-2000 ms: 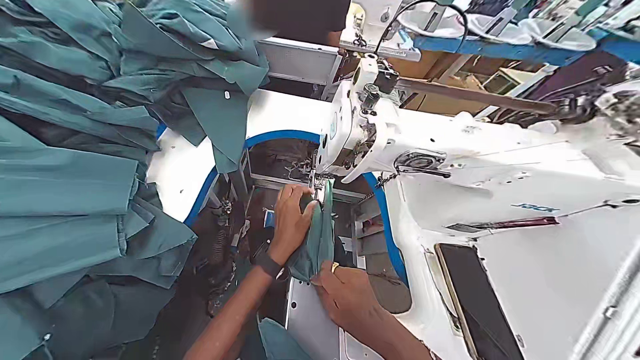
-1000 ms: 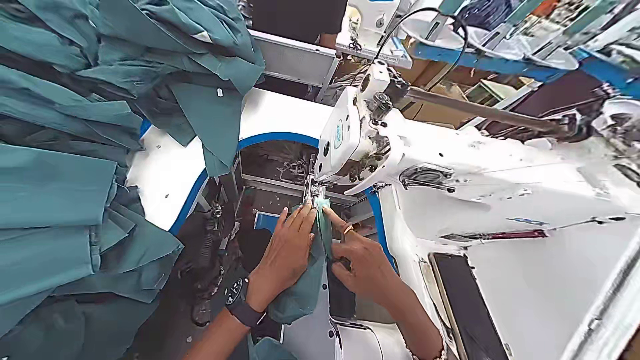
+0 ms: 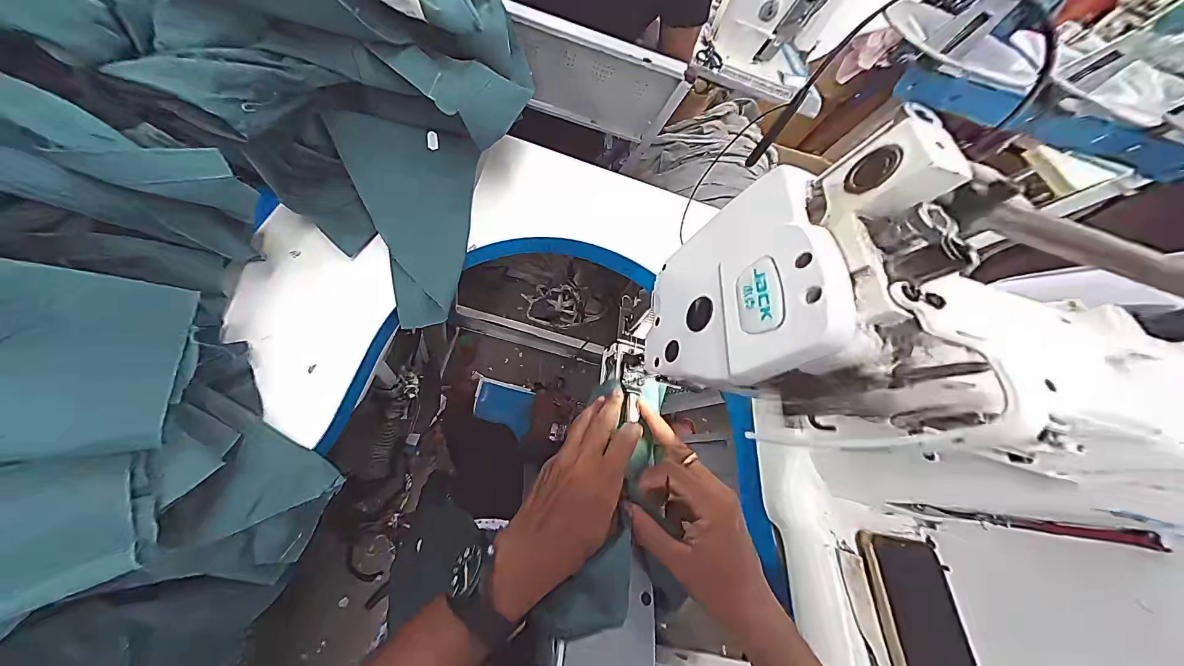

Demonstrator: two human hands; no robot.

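A teal fabric piece [image 3: 592, 583] lies over the narrow arm of a white Jack sewing machine [image 3: 768, 287]. My left hand [image 3: 569, 481], with a dark watch on its wrist, rests on the fabric with fingertips close to the presser foot [image 3: 633, 370]. Just right of it my right hand [image 3: 698, 509], a ring on one finger, has its index finger by the foot and its thumb bent against the cloth. Part of the fabric is hidden under both hands.
Teal cut pieces [image 3: 83, 361] are heaped on the left over a white blue-edged table [image 3: 555, 190]. A phone [image 3: 916, 592] lies at the lower right near a red-handled tool [image 3: 1091, 529]. Grey cloth [image 3: 708, 148] and part of another person [image 3: 680, 37] are beyond the table.
Two seconds ago my right hand held the fabric lower down; it has since moved up beside the presser foot. My left hand stays near the foot. The view has moved closer to the machine head.
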